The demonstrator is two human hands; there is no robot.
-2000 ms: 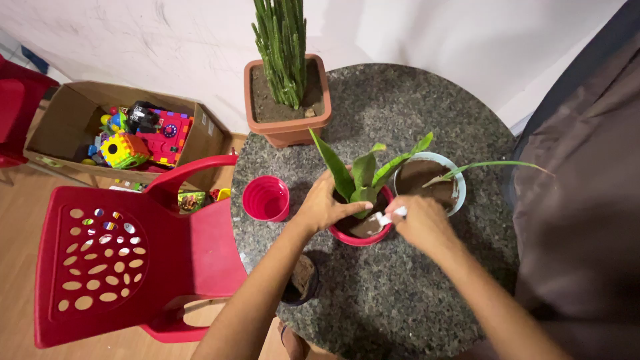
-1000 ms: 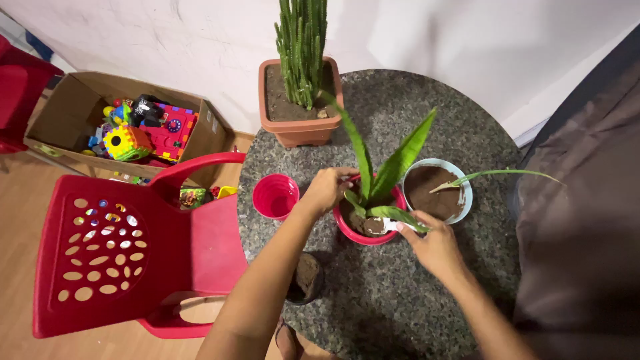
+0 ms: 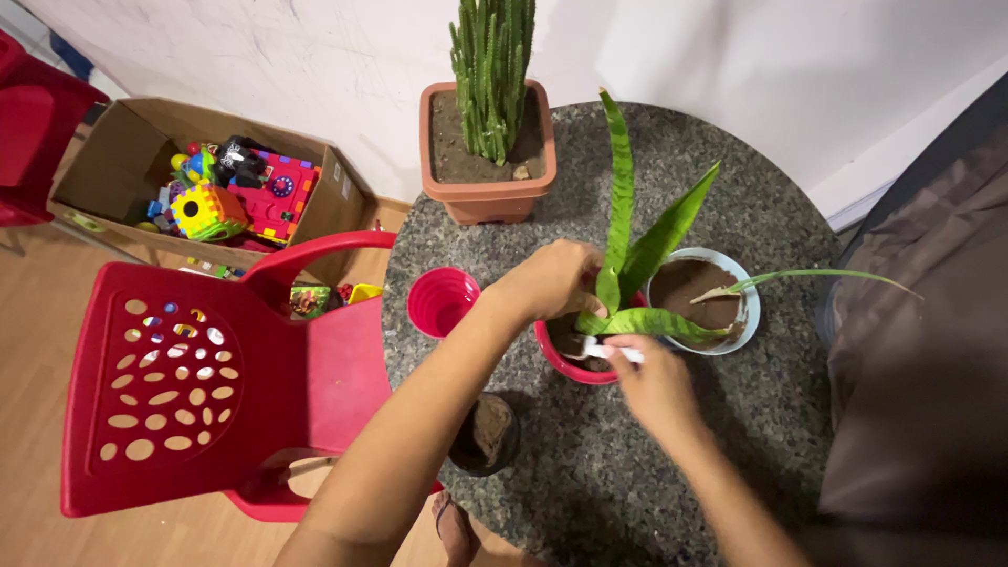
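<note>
A snake plant [image 3: 620, 213] with broad green leaves stands in a round red pot [image 3: 579, 372] holding soil. At the plant's base my left hand [image 3: 555, 279] grips the lower part, its fingertips partly hidden behind a leaf. My right hand [image 3: 647, 378] holds a small white tool [image 3: 610, 351], whose end touches the soil at the front of the pot. One leaf bends right over the tool, towards a light blue pot [image 3: 752, 319] of soil with a thin drooping green shoot [image 3: 803, 273].
The round granite table [image 3: 598, 472] also bears an empty red cup [image 3: 443, 302], a dark pot [image 3: 484, 437] and a cactus in a square terracotta pot [image 3: 488, 189]. At left are a red plastic chair [image 3: 268, 354] and a cardboard box [image 3: 118, 157] of toys. A dark cloth [image 3: 913, 354] hangs at right.
The snake plant's leaves have shifted, and one stands more upright than a second ago. My right hand has moved in over the front of the red pot with the white tool.
</note>
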